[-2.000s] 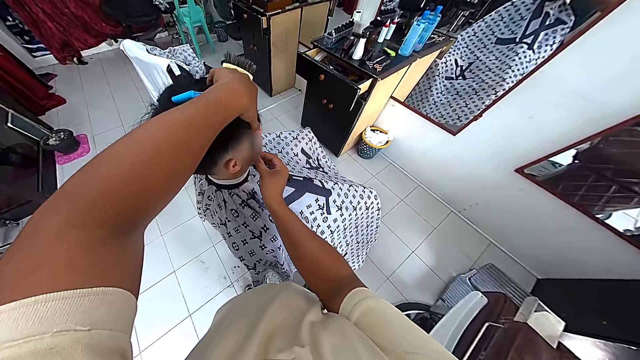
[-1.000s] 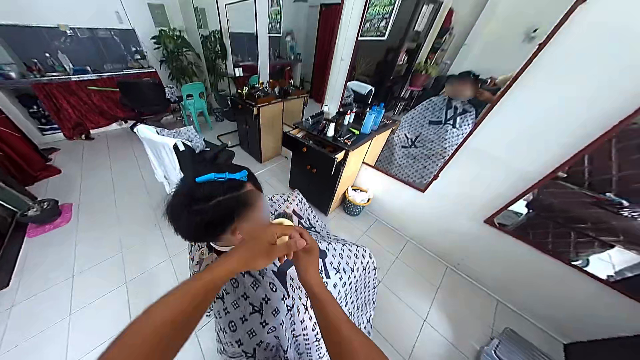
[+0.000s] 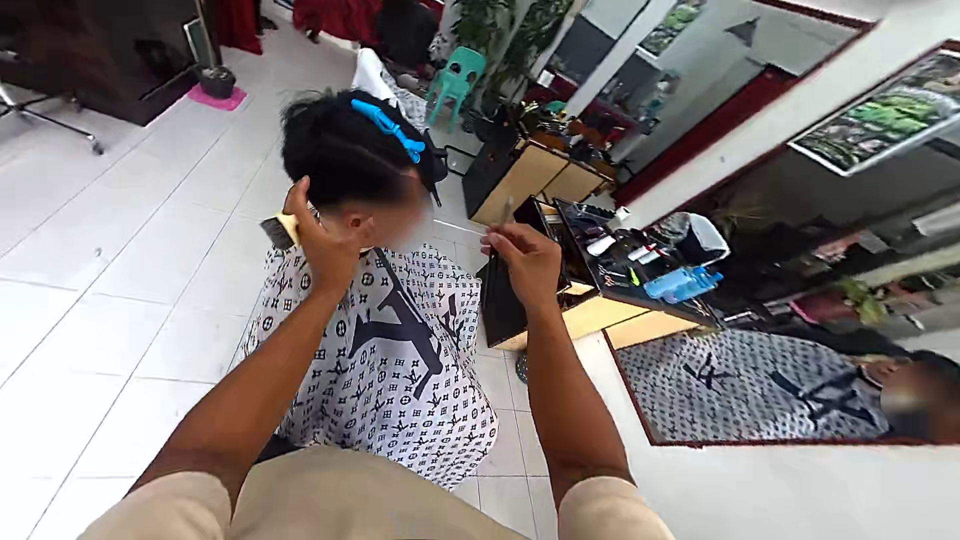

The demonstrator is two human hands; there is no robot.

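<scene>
A seated person (image 3: 337, 165) with dark hair, a blue sectioning hair clip (image 3: 388, 129) in it, wears a white patterned barber cape (image 3: 397, 375). My left hand (image 3: 326, 244) is beside the person's ear and neck, holding a neck duster brush (image 3: 280, 230) with a pale handle and dark bristles that point left. My right hand (image 3: 525, 259) is raised in front of the person's face, apart from it, its thumb and fingers pinched on a thin, blurred tool (image 3: 508, 210) whose kind I cannot tell.
A black and wood cabinet (image 3: 637, 324) at right carries blue spray bottles (image 3: 682, 285) and small tools. A wall mirror (image 3: 750, 386) reflects the caped person. Farther back are another cabinet (image 3: 517, 180), a green plastic chair (image 3: 454, 84) and a potted plant (image 3: 217, 81) on a pink mat.
My hands, close together in front of the person a second ago, are now apart: the left beside the neck, the right out toward the cabinet. The view has turned strongly.
</scene>
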